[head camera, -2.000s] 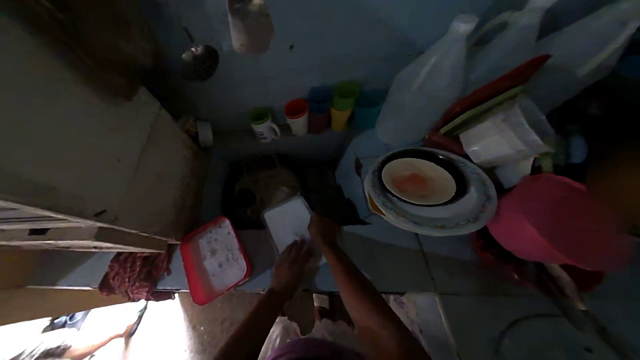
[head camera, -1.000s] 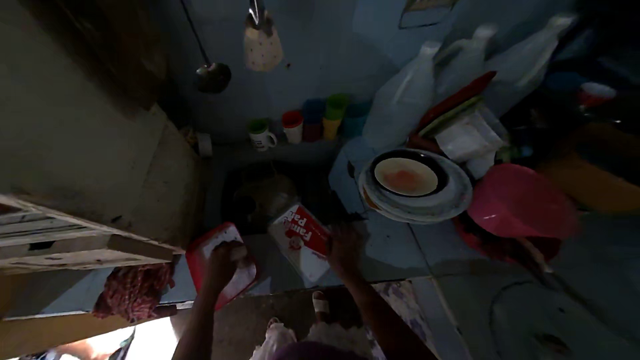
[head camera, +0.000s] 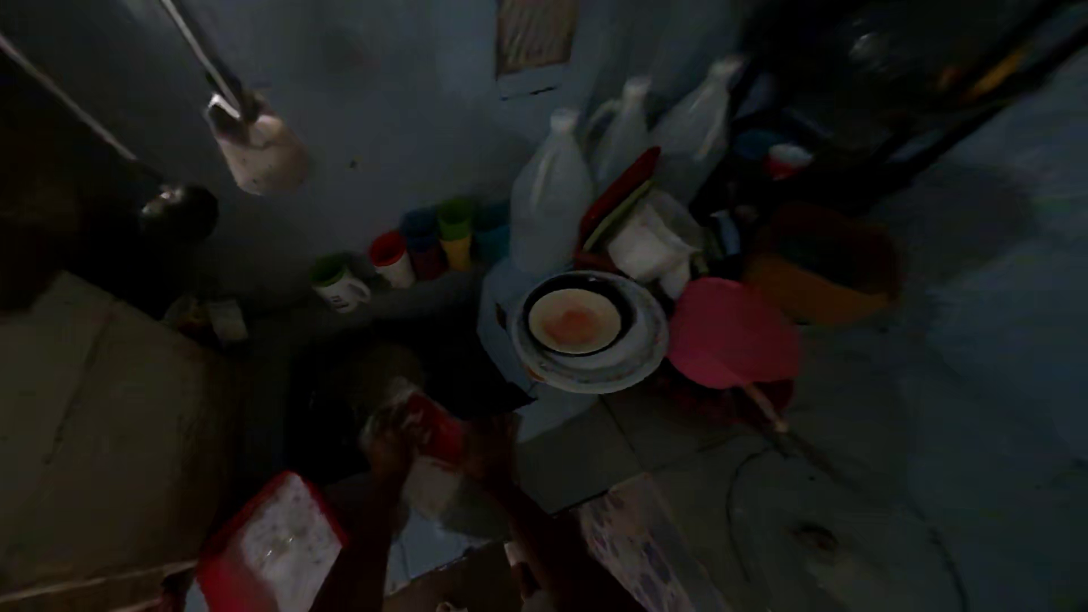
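Observation:
Over the front of the dark sink (head camera: 319, 408), my left hand (head camera: 389, 442) and my right hand (head camera: 491, 446) hold a red and white plastic container (head camera: 438, 429) between them. The image is dim and blurred there, and the fingers hide parts of the container. A red tub with white suds (head camera: 285, 544) stands to the left of my left forearm. To the right of the sink lies a stack of plates (head camera: 629, 361) with a cream bowl (head camera: 574, 321) on top.
Cups (head camera: 393, 255) and a mug (head camera: 340, 285) line the ledge behind the sink. Large clear plastic jugs (head camera: 552, 200) stand behind the plates. A pink plastic bowl (head camera: 731, 331) is right of them. A ladle (head camera: 178, 212) hangs on the wall.
My left hand was in the red tub one second ago and is now on the container. The container has moved over the sink. The view has swung to the right.

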